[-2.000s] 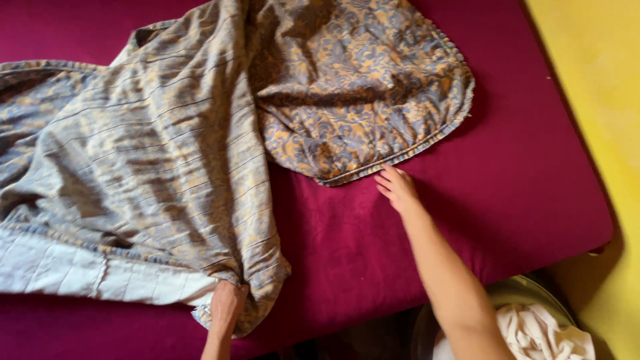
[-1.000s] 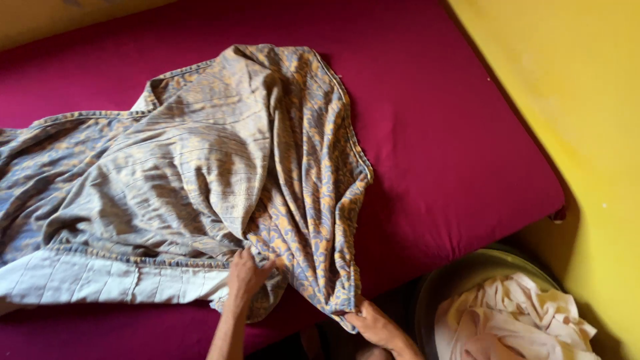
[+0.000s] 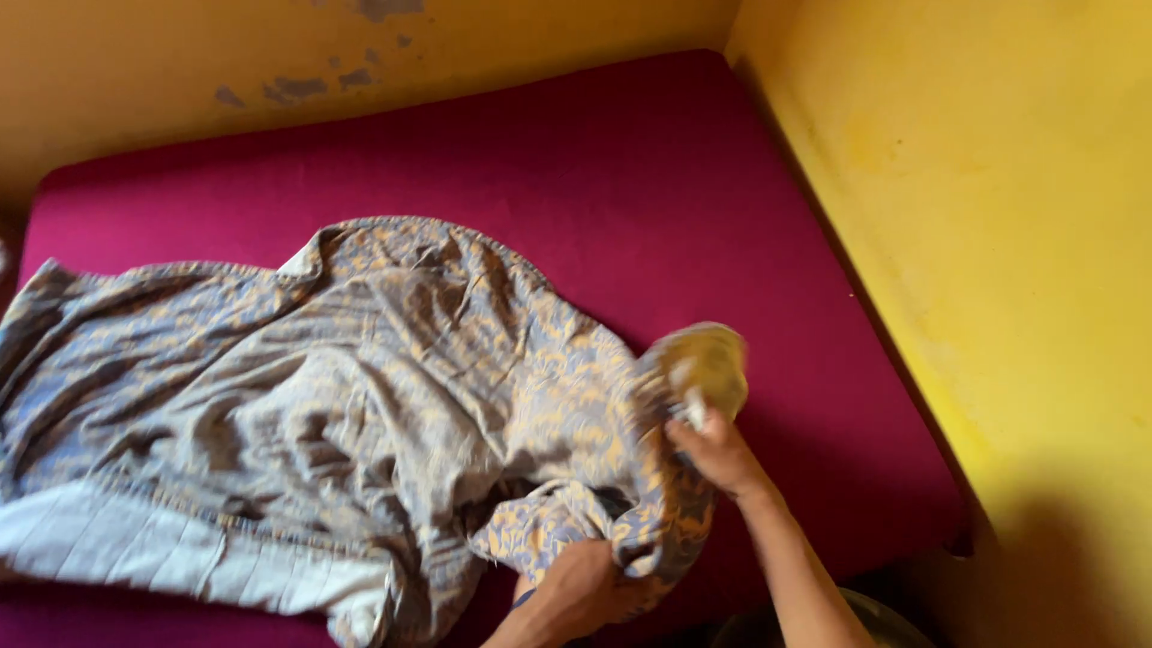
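A quilted blanket [image 3: 405, 387] with a blue-grey and orange pattern lies rumpled across the bed, its pale underside turned up along the near left edge. My left hand [image 3: 580, 580] grips bunched patterned fabric near the bed's front edge. Higher and to the right, my right hand [image 3: 715, 445] holds the blanket's right edge, which is lifted and blurred by motion. Some fingers of both hands are hidden by cloth.
The bed has a magenta sheet [image 3: 648, 180]. A yellow wall [image 3: 990, 225] borders its right side, and another wall [image 3: 504, 54] with peeled patches runs behind. The rim of a tub [image 3: 882, 616] shows at the bottom right.
My right hand has moved up and away from the bed's front edge with the blanket's right side. My left hand has shifted right, onto other fabric. The view has swung toward the back wall.
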